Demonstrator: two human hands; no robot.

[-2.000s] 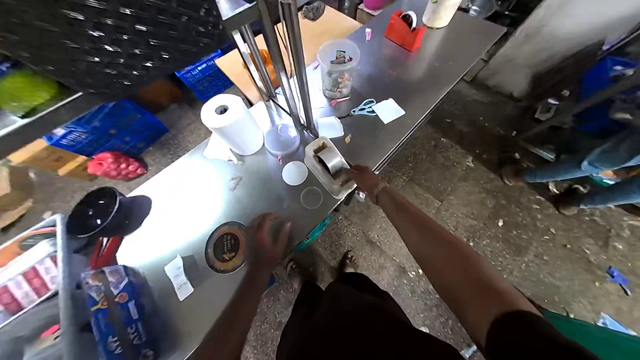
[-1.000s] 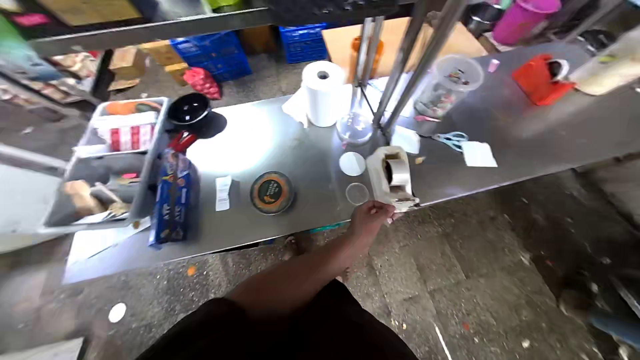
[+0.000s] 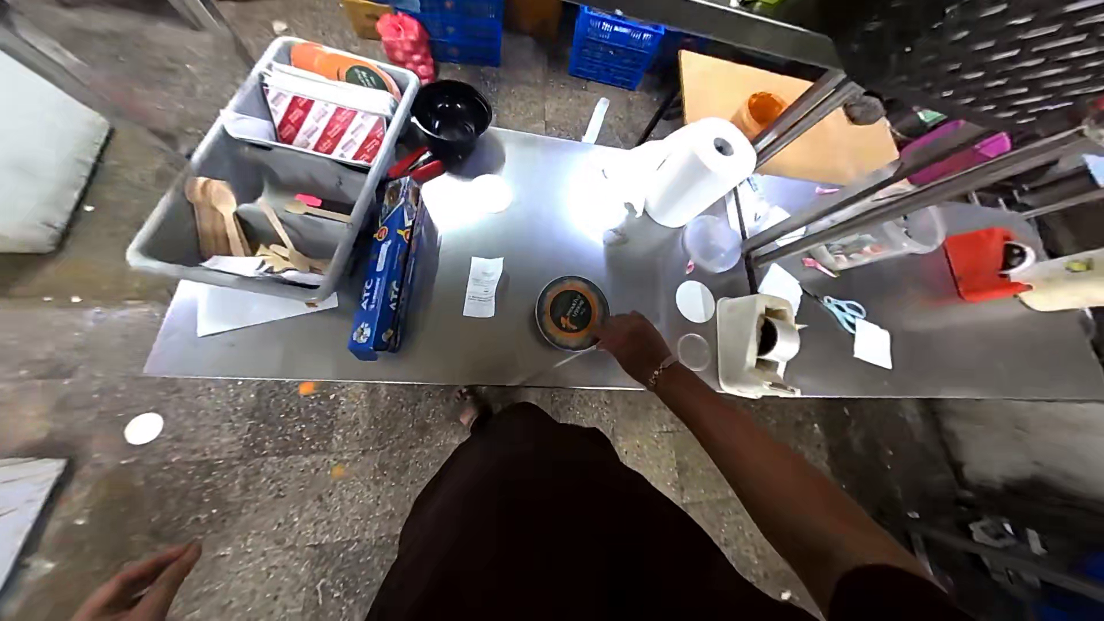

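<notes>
My right hand [image 3: 636, 347] is at the near right edge of a round container [image 3: 572, 312] with a black and orange printed lid. A thin, clear strip, likely tape, runs from its fingers toward the lower left. My left hand [image 3: 142, 586] hangs over the floor at the lower left, fingers apart, holding nothing. Right of the right hand stand a clear round lid [image 3: 693, 352] and a cream tape dispenser [image 3: 733, 349] with a roll in it. A printed paper slip [image 3: 483, 286] lies left of the container.
A grey divided bin [image 3: 345, 250] with wooden spoons stands at the left, beside blue boxes [image 3: 385, 276] and a black bowl [image 3: 450, 112]. A paper towel roll [image 3: 700, 172], a metal post [image 3: 906, 194], light-blue scissors [image 3: 843, 312] and a red dispenser [image 3: 979, 263] stand or lie farther right.
My right hand has moved left from the tape dispenser to the round container, with a thin strip now at its fingers. My left hand has come into view at the lower left.
</notes>
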